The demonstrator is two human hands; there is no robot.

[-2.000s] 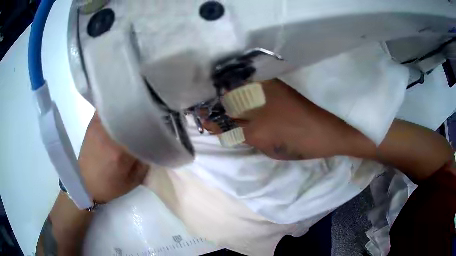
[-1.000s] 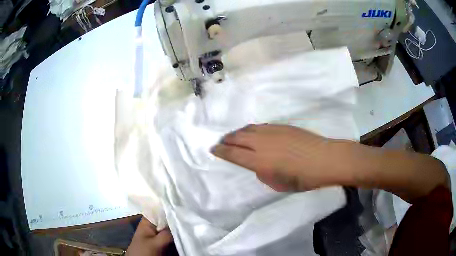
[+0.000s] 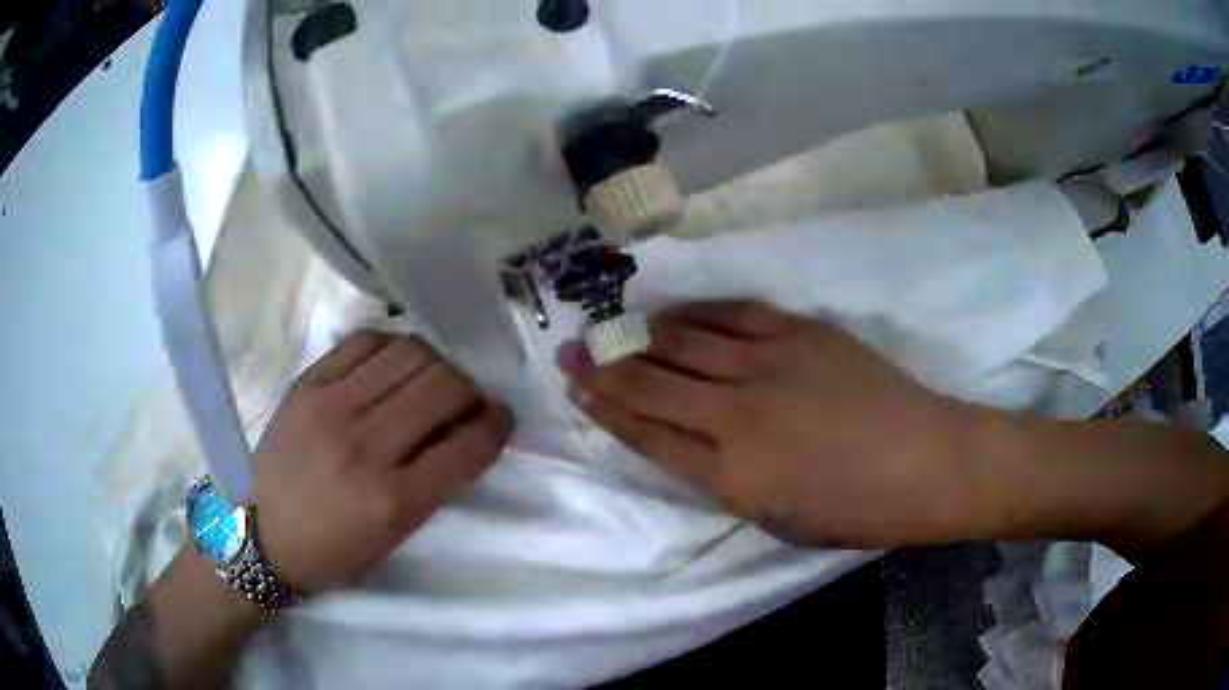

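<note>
White fabric point(image 3: 863, 290) lies spread under the machine head and across the front of the table, with a cream layer point(image 3: 256, 256) at left. My left hand point(image 3: 384, 452), with a watch at the wrist, lies on the cloth left of the needle area, fingers bent. My right hand point(image 3: 755, 404) lies flat on the cloth right of it, fingertips beside the lower cream tension knob point(image 3: 619, 337). Whether either hand pinches the fabric cannot be told. The white sewing machine head point(image 3: 458, 148) hides the needle and presser foot.
A blue air hose point(image 3: 167, 95) with a white sleeve point(image 3: 189, 337) hangs left of the head, close above my left hand. The upper tension knob point(image 3: 635, 198) juts out above my right hand. Pale fabric pieces point(image 3: 1011, 634) lie low at right.
Since one second ago the view is closer to the machine. My left hand has come up from the front edge to beside the needle area; my right hand has moved up to the knobs.
</note>
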